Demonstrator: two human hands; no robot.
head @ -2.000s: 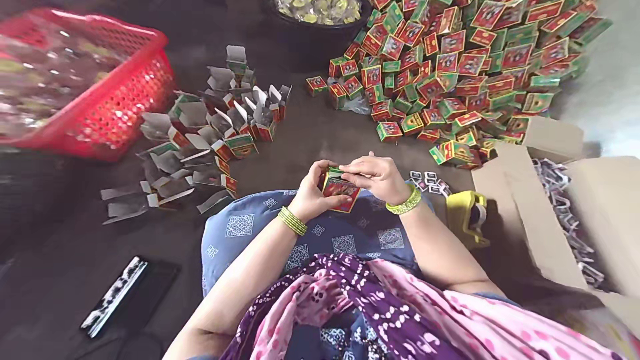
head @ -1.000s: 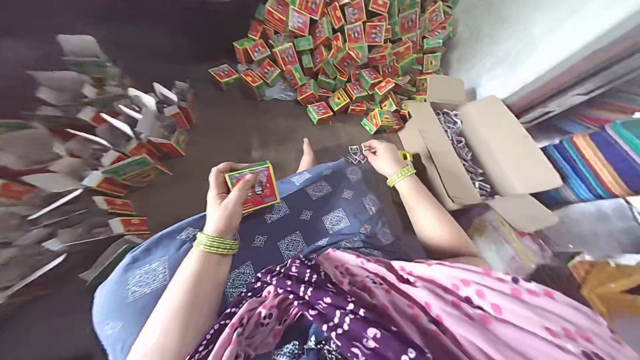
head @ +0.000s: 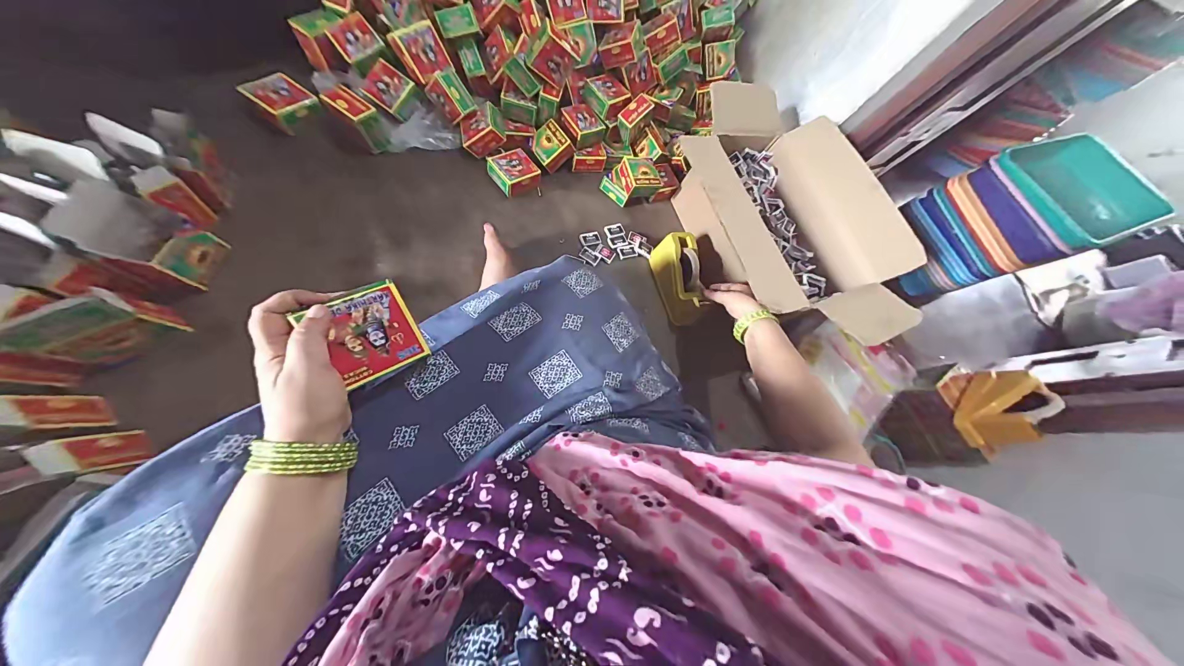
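Observation:
My left hand (head: 298, 365) holds a small red, yellow and green printed carton (head: 377, 335) above my lap, thumb on its face. Off to the right, my right hand (head: 735, 300) is at the yellow tape dispenser (head: 673, 277); its fingertips are near the tape roll, and whether they grip tape cannot be made out. Several small dark-and-white packets (head: 610, 242) lie on the floor just left of the dispenser. An open cardboard box (head: 837, 199) behind my right hand holds many similar packets (head: 777, 222).
A heap of closed cartons (head: 573, 92) covers the floor ahead. Open-flapped cartons (head: 111, 240) stand at the left. Stacked coloured plastic trays (head: 1078, 190) and an orange tape dispenser (head: 994, 412) are at the right. My bare foot (head: 496, 257) shows beyond my knee.
Two seconds ago both hands were on the carton. My right hand has since moved from the small packets to the yellow dispenser, while my left keeps the carton. The view has swung right.

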